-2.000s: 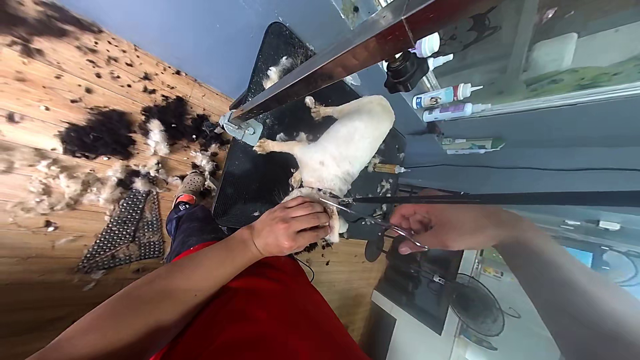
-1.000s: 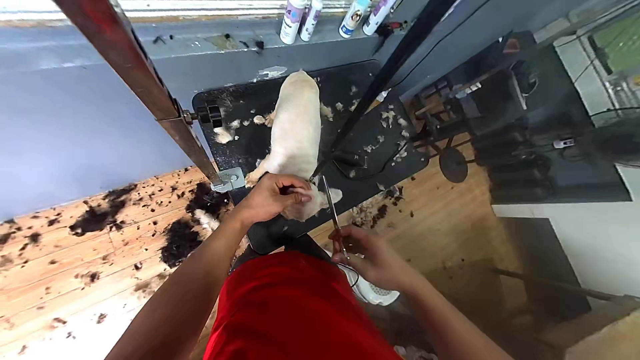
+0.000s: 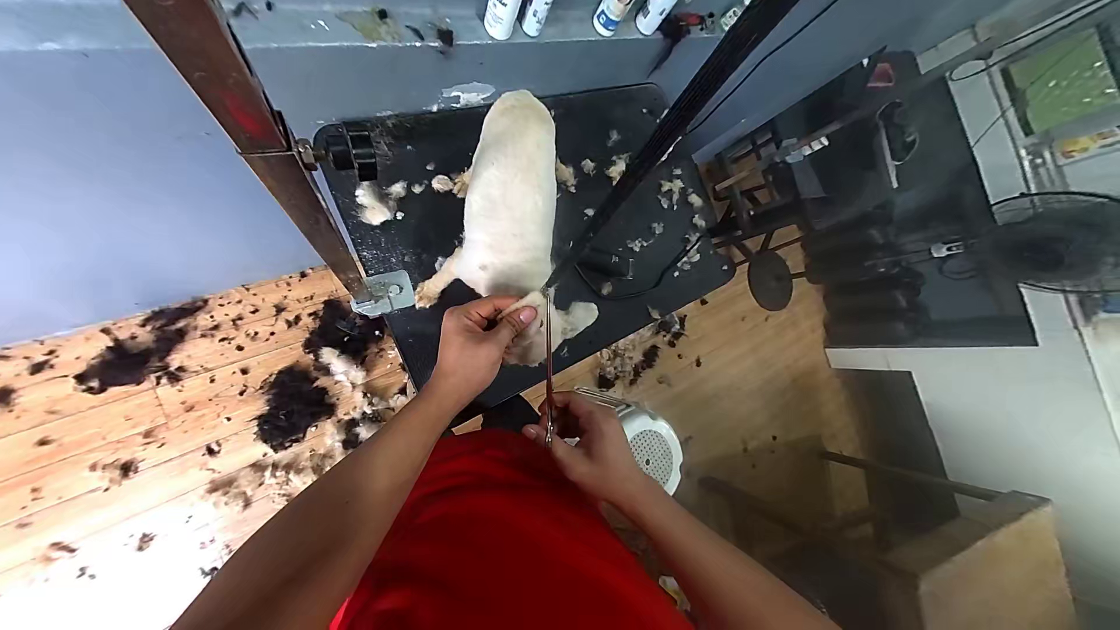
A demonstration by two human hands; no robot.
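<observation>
A dog with short cream fur (image 3: 512, 188) stands on a black grooming table (image 3: 402, 254), its head toward me. My left hand (image 3: 477, 337) pinches the fur or an ear on the left side of the head between thumb and fingers. In my right hand (image 3: 586, 437) are long metal scissors (image 3: 549, 350), held by the handles near my red shirt. Their blades point away from me and lie along the top of the head; they look closed or nearly so. A dark strap or bar runs down to the dog's neck. The dog's face is hidden.
A rusty metal post (image 3: 302, 201) is clamped at the table's left side. A black device with a cord (image 3: 608, 262) and fur tufts lie on the table. Bottles (image 3: 503, 16) stand on the ledge behind. Cut fur (image 3: 293, 407) covers the floor; a white perforated appliance (image 3: 652, 451) is below right.
The view has turned a lot since the first frame. My left hand stays at the dog's head. The scissors, slanted across the head a second ago, now point straight away from me.
</observation>
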